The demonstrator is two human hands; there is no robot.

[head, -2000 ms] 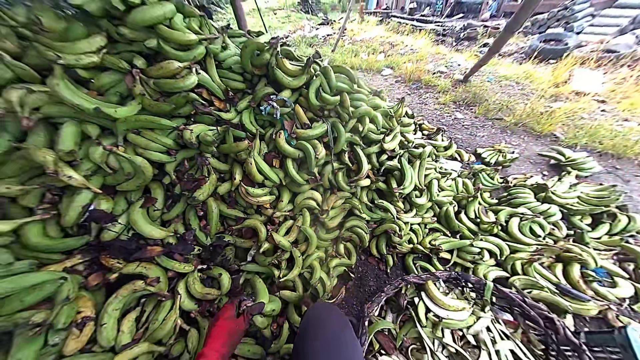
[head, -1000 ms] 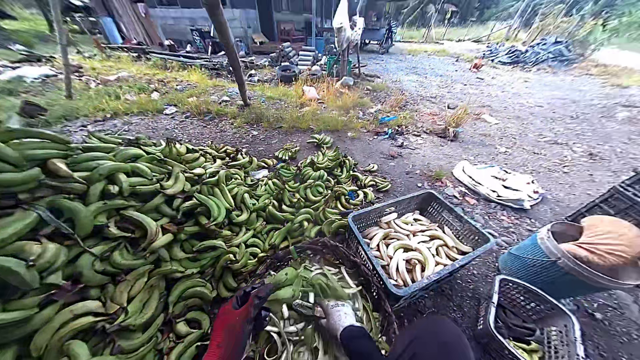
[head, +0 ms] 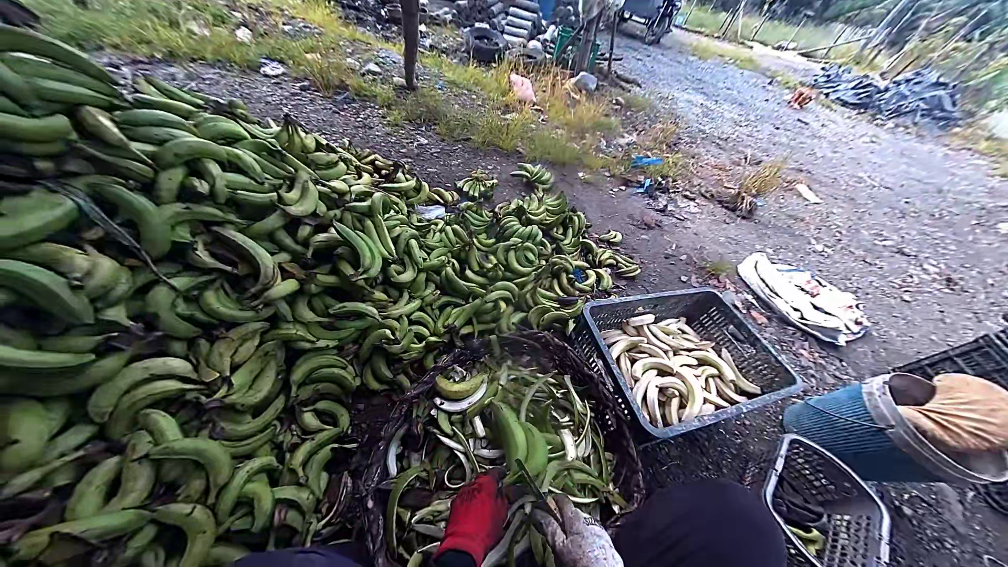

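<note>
My left hand (head: 477,512), in a red and black glove, grips the stem end of a small bunch of green plantains (head: 520,445). Close on its right, my right hand (head: 573,531), in a greyish-white glove, has its fingers curled at the bunch's stem end; a thin dark object, perhaps a blade, shows at its fingertips, too blurred to name surely. Both hands are over a round woven basket (head: 630,465) holding green peels and a few partly peeled pieces. Peeled plantains (head: 669,374) lie in a dark plastic crate (head: 709,298) to the right of the basket.
A large heap of green plantains (head: 260,260) spreads from the left to behind the basket. At the right stand a blue bucket (head: 835,417) with a tan cloth bundle (head: 957,413) and a smaller crate (head: 886,504). A white sack (head: 803,299) lies on the gravel. A wooden post (head: 410,43) rises behind.
Two seconds ago my left hand was at the near edge of the heap; now it is over the basket with a bunch. My right hand came into view. The view swung right.
</note>
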